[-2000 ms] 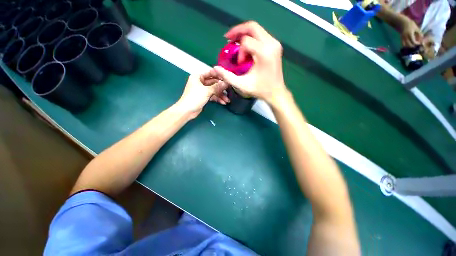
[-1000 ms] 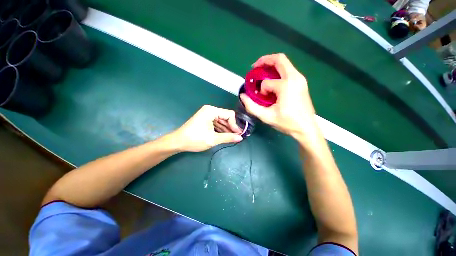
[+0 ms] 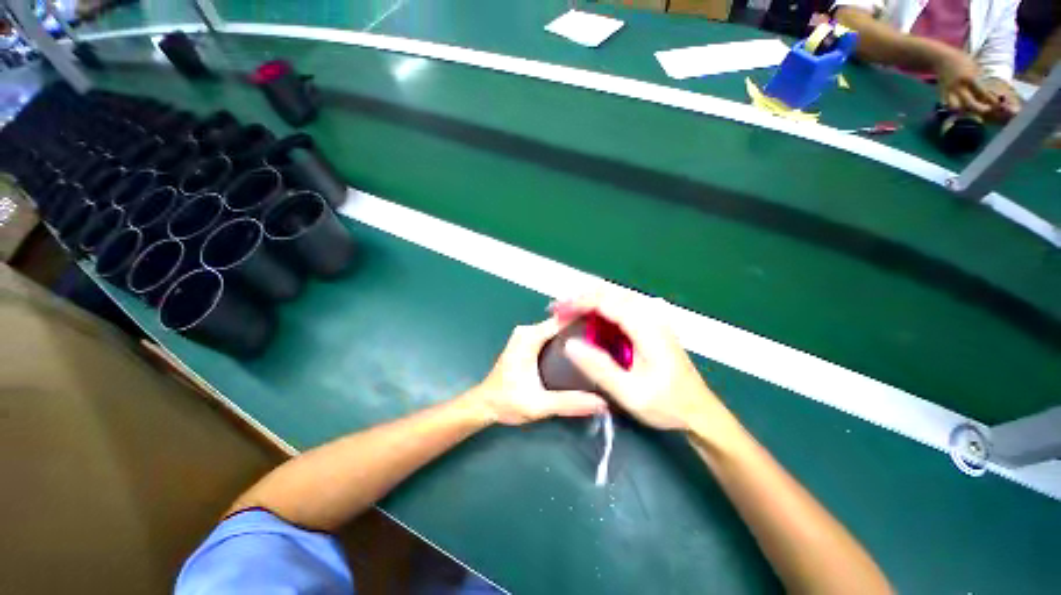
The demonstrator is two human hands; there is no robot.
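Observation:
A black housing (image 3: 563, 365) is held between both hands above the green worktop. A magenta end ring (image 3: 610, 338) shows at its top, partly covered by fingers. My left hand (image 3: 520, 378) is closed around the left side of the housing. My right hand (image 3: 652, 372) grips the right side, with fingers over the magenta end. A thin pale lead (image 3: 604, 447) hangs below the hands, blurred. The lower part of the housing is hidden by the hands.
Rows of empty black housings (image 3: 192, 300) stand at the left. A white rail (image 3: 465, 253) divides the worktop from the green belt. A magenta-rimmed housing (image 3: 285, 93) stands on the belt. A blue tape dispenser (image 3: 811, 70) and a person's hands (image 3: 973, 91) are across the line. Grey posts stand at right.
The magenta unit now sits lower in the housing. My left hand has moved from the side opening up around the housing. The dark wires no longer show clearly. The view has shifted, showing more housings.

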